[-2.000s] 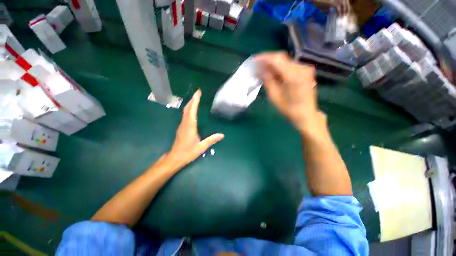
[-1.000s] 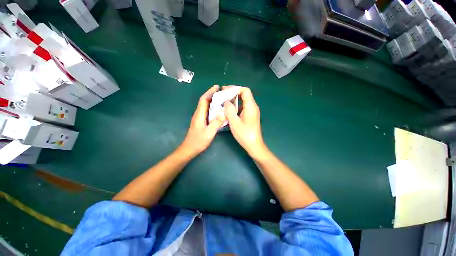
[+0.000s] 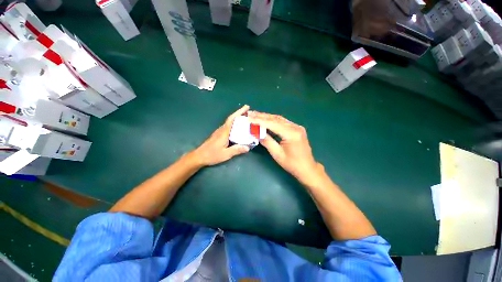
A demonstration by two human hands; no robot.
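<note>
A small white carton (image 3: 243, 131) with a red band at its end stands between my hands over the green table. Its top end faces up and looks closed. My left hand (image 3: 219, 144) holds it from the left, with the thumb along the near side. My right hand (image 3: 286, 142) is on its right side, fingers along the far edge and thumb near the red band. The sides of the carton are mostly hidden. Another white carton (image 3: 351, 69) with a red band lies on the table at the far right of my hands.
Open cartons (image 3: 66, 82) are piled at left. A white post (image 3: 190, 60) is bolted to the table. A dark scale-like box (image 3: 391, 30) is at the far right, beside stacked cartons (image 3: 468, 49). A cream board (image 3: 468, 204) with a paper sheet is at the right edge.
The loose white flap on the held carton is now down, and its red-banded end shows. My right hand has shifted to the carton's right side. Two seconds ago my left hand was empty.
</note>
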